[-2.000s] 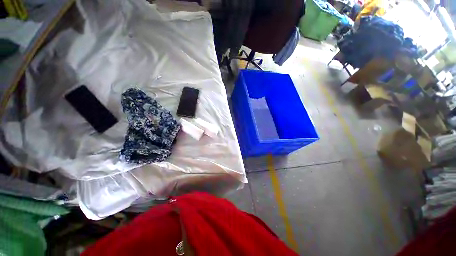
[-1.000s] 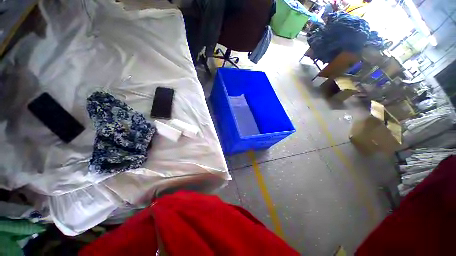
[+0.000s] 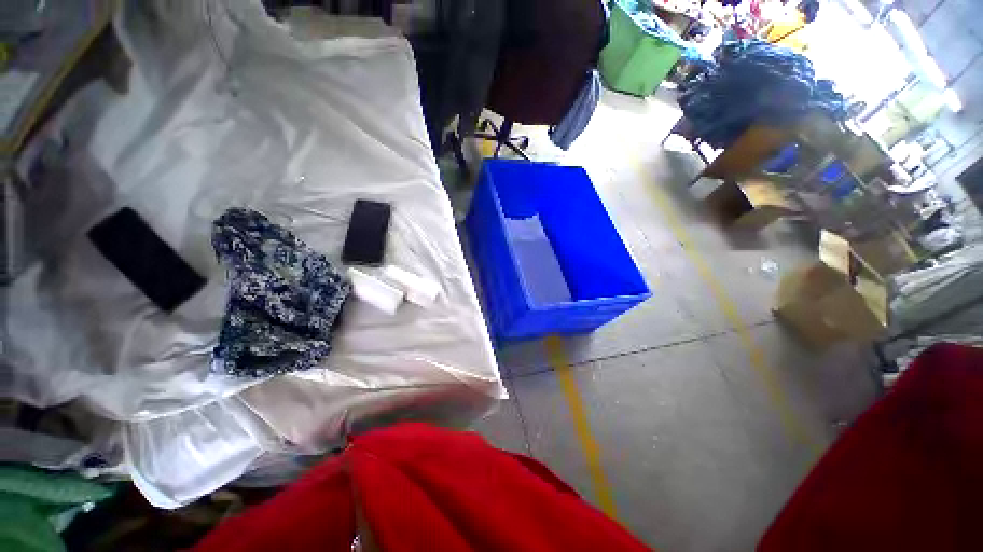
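A crumpled navy and white floral cloth point(image 3: 278, 297) lies on the white cover cloth point(image 3: 313, 140) of the table in front of me. A larger black smartphone point(image 3: 147, 259) lies flat to its left. A smaller black smartphone point(image 3: 368, 232) lies to its upper right. Small white packets point(image 3: 393, 288) lie just below that phone, near the cloth. No hand of mine is in the picture; only my red sleeve or top shows at the bottom and at the lower right.
An open blue crate point(image 3: 555, 250) stands on the floor beside the table's right edge. A chair point(image 3: 544, 65) stands behind it. Open cartons point(image 3: 830, 297) and a dark cloth pile point(image 3: 760, 92) are farther right. Green cloth point(image 3: 49, 507) hangs at the lower left.
The view has shifted, first moving the table and crate leftward, then slightly back right. The red sleeve has come into view further at the lower right. The things on the table have not moved.
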